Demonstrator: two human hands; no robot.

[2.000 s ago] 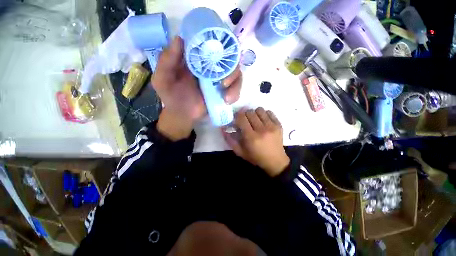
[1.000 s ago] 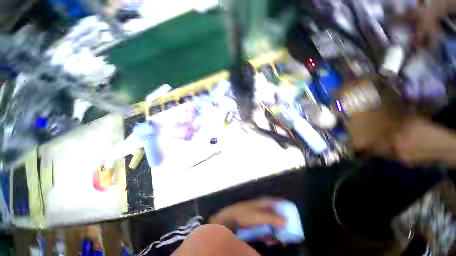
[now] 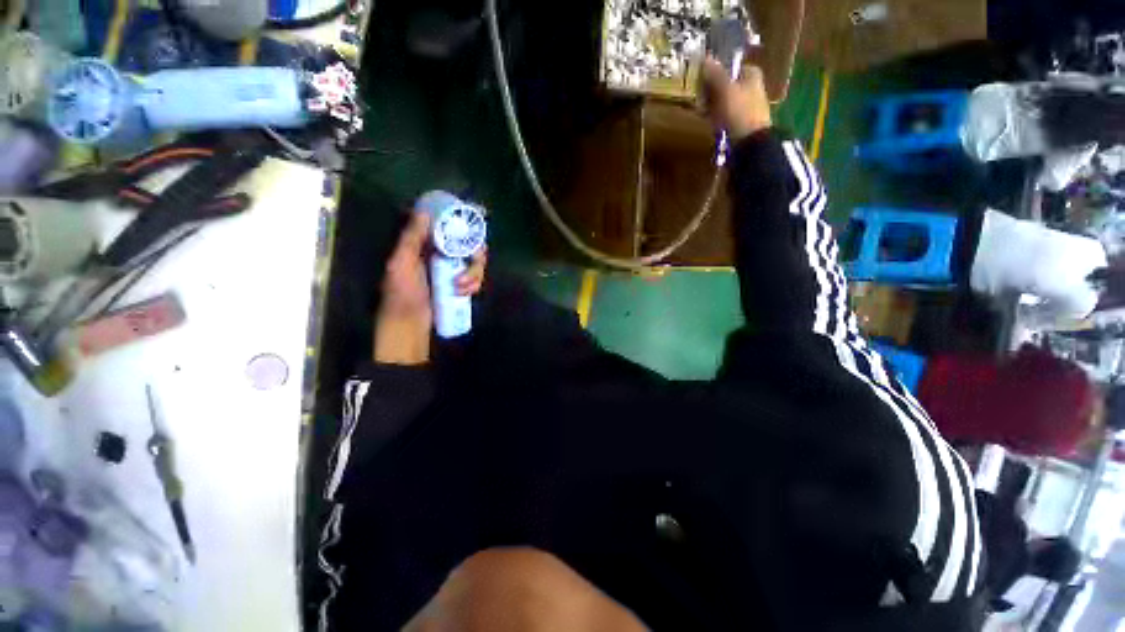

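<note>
My left hand (image 3: pixel 407 278) is closed around a light-blue handheld fan (image 3: pixel 453 290), just off the bench edge. The fan's round spoked grille faces up and its handle points toward me. My right hand (image 3: pixel 738 99) is stretched out far ahead at the cardboard box (image 3: pixel 638 94) of silver-white small parts. A greyish object (image 3: pixel 728 43) shows at its fingertips; I cannot tell what it is.
The white mat (image 3: pixel 253 469) at left bears a slim tool (image 3: pixel 164 463), a black rounded square (image 3: pixel 110 446), a clear disc (image 3: pixel 267 370) and a red-and-white item (image 3: pixel 130 324). Another blue fan (image 3: pixel 222 99) lies beyond. A cable (image 3: pixel 531 167) loops ahead; blue stools (image 3: pixel 907 245) stand right.
The view has swung right, so the bench is now at left. My left hand still has the fan. My right hand has moved away from the fan and out to the parts box.
</note>
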